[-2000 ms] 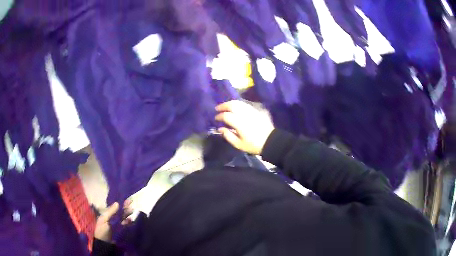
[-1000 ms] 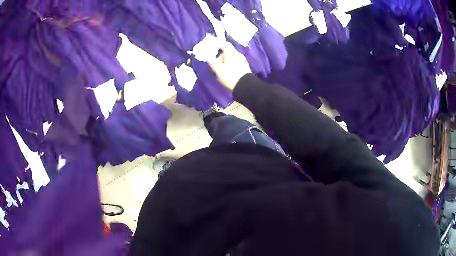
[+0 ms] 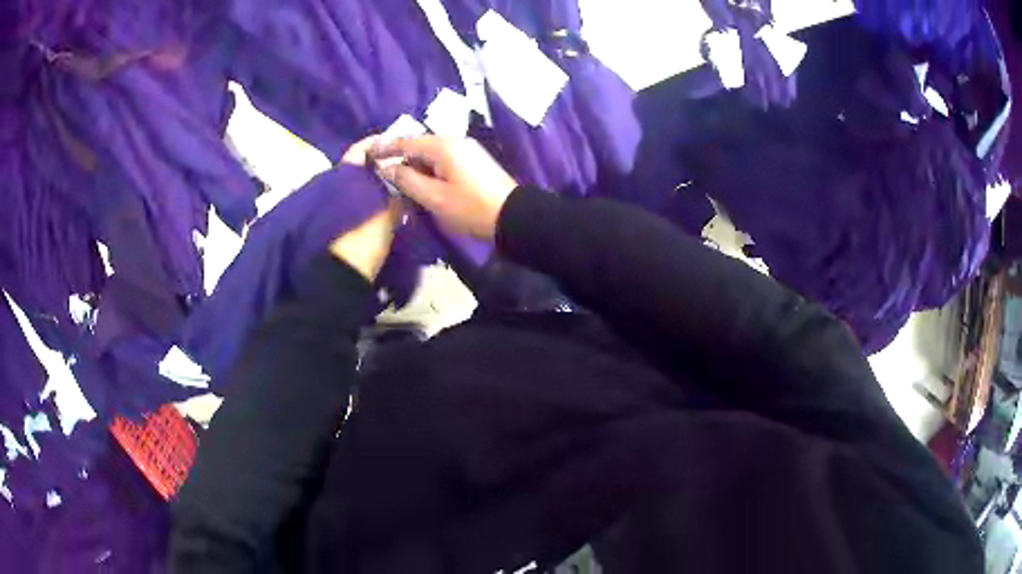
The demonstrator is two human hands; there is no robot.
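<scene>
My left hand and my right hand meet a little above the centre-left of the view. Both are on a purple garment, which hangs down to the lower left beside my left sleeve. My left fingers are mostly hidden behind the cloth and my right hand. My right thumb and fingers pinch a small pale edge at the garment's top; whether it is a label or cloth cannot be told. The purple garment pile lies behind and to the left, its ends hanging unevenly.
A darker purple heap stands at the right. A red perforated basket is at the lower left. Bright pale patches show between the garments. A wooden edge is at the far right.
My left hand has come into view and up to my right hand. My right hand has moved left and slightly down. A purple garment is now held between them, and the red basket shows more.
</scene>
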